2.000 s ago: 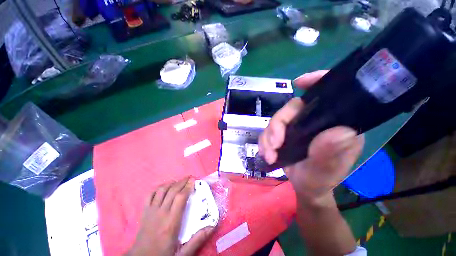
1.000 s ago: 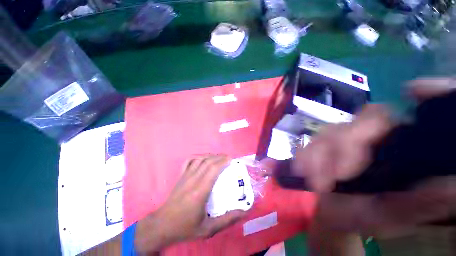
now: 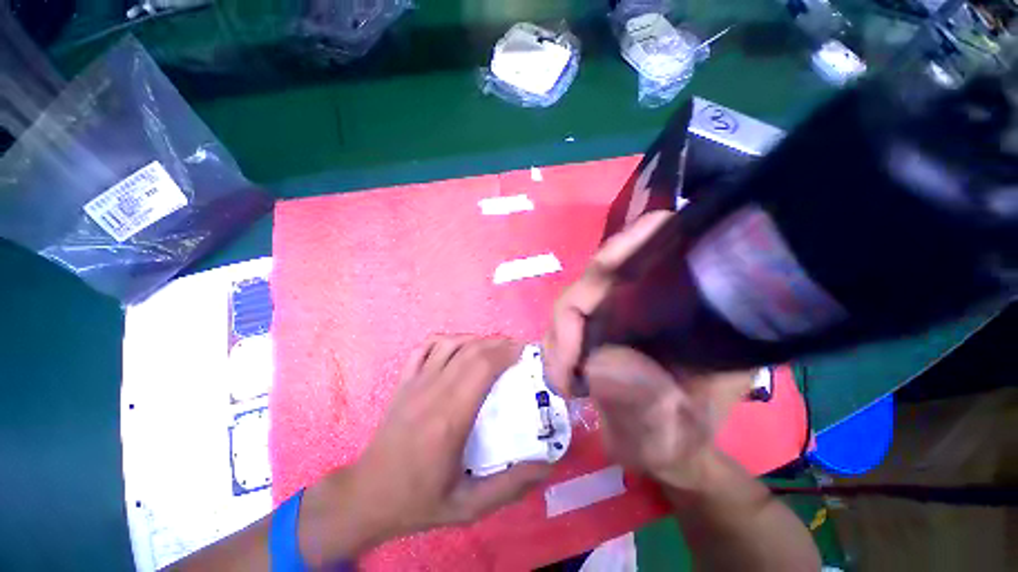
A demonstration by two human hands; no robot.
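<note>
My left hand (image 3: 430,430) holds a white device housing (image 3: 516,416) flat on the red mat (image 3: 380,302), fingers behind it and thumb in front. Small dark holes and marks show on the housing. My right hand (image 3: 636,369) grips a large black electric screwdriver (image 3: 826,246) with a silver-white label. Its nose end is at the housing's right edge; the bit tip cannot be made out. Clear film (image 3: 587,416) lies beside the housing. The screw feeder (image 3: 728,125) is behind the screwdriver and mostly hidden.
A white sheet (image 3: 184,413) with blue diagrams lies left of the mat. A labelled clear bag (image 3: 134,201) is behind it. Bagged white housings (image 3: 531,64) lie along the green bench (image 3: 368,134). A blue round object (image 3: 857,436) is below the bench edge at right.
The screwdriver in my right hand has moved from over the feeder to the housing's right edge. My left hand still holds the housing. The view has shifted, and the feeder is now mostly covered.
</note>
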